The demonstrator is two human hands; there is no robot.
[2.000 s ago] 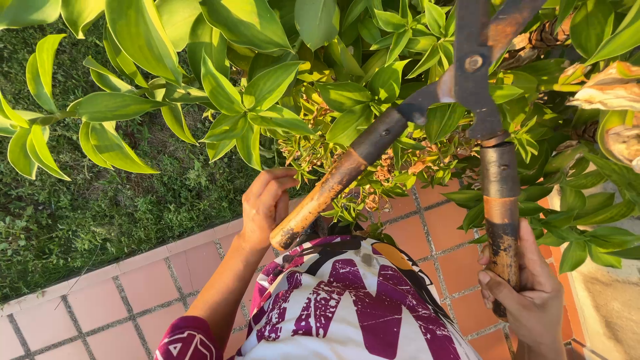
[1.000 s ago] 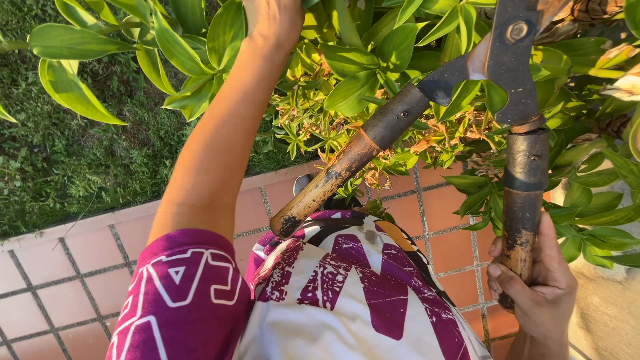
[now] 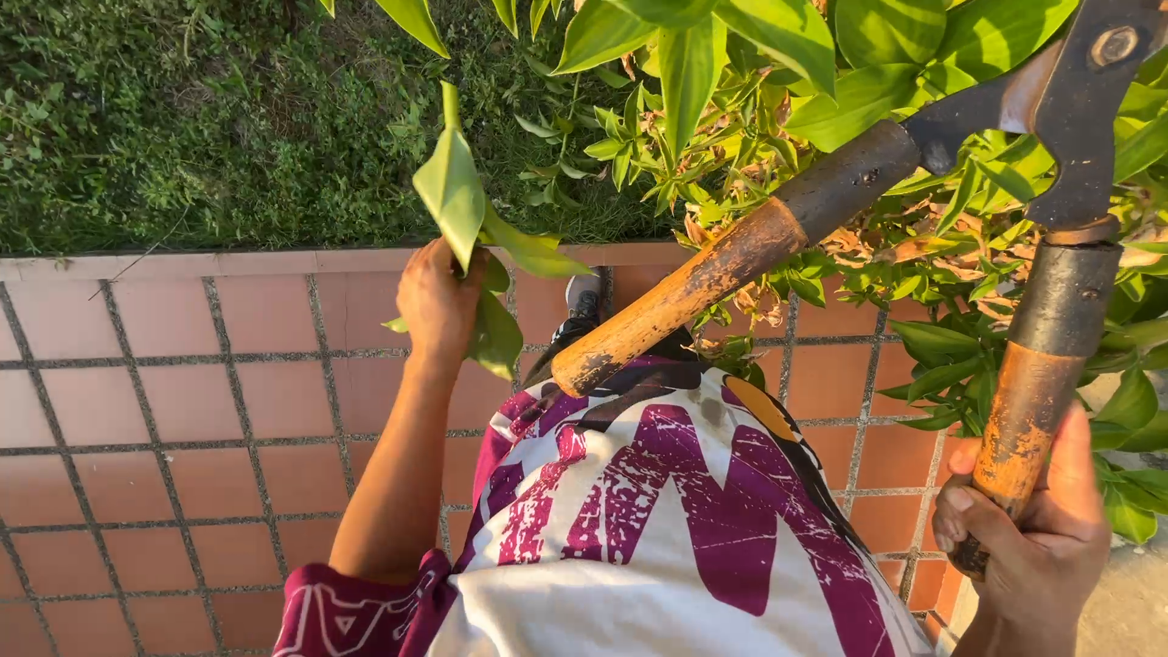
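My left hand (image 3: 440, 297) is closed around a leafy green cutting (image 3: 453, 187), whose short stem end points up, over the tiled floor's edge. My right hand (image 3: 1027, 516) grips the lower end of one worn wooden handle of the hedge shears (image 3: 1045, 392). The other handle slants down to the left, unheld, with its tip by my shirt. The dark metal pivot shows at the upper right; the blades run out of view. Behind the shears stands a leafy shrub (image 3: 862, 100) with some dry brown leaves.
Reddish square tiles (image 3: 201, 401) with dark joints cover the floor, ending at a pale border (image 3: 164, 265). Grass and low weeds (image 3: 228, 119) grow beyond it. One of my shoes (image 3: 584, 294) shows near the border. A pale surface (image 3: 1127, 584) lies at the lower right.
My left hand, earlier up in the foliage, has come down to the left and now holds a leafy cutting. My right hand has kept its grip on the shears' handle. The view has shifted.
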